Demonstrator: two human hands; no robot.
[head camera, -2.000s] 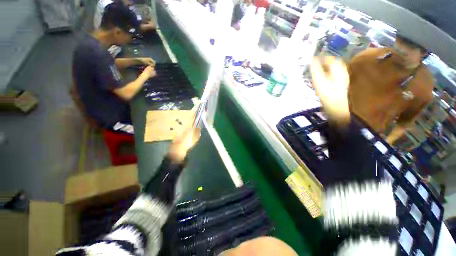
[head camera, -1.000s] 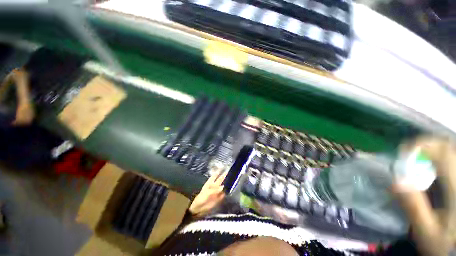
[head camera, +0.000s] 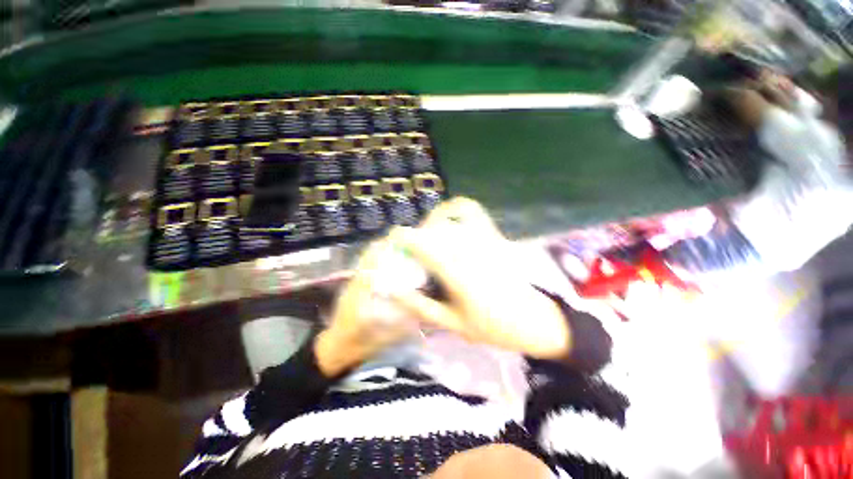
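My left hand (head camera: 360, 313) and my right hand (head camera: 491, 285) are together low in the middle, close to my body. Their fingers close around the white and green top (head camera: 402, 271) of what looks like a clear bottle. A pale, transparent body (head camera: 468, 360) shows below the hands. Blur and glare hide the exact finger contact. A dark smartphone (head camera: 273, 192) lies untouched across the filled blister tray (head camera: 444, 210), which holds rows of phone fronts with yellow-edged windows.
Dark stacked trays (head camera: 56, 178) stand at the left. A bright green strip (head camera: 524, 65) runs behind the dark green bench (head camera: 542, 159). At the right are a blurred person in white (head camera: 795, 168), a dark tray (head camera: 697, 150) and red items (head camera: 631, 271). Carton edges (head camera: 89, 430) show bottom left.
The view has swung right. My left hand has let go of the smartphone, now on the tray. My right hand has brought the white and green item in from the right, and both hands have met on it.
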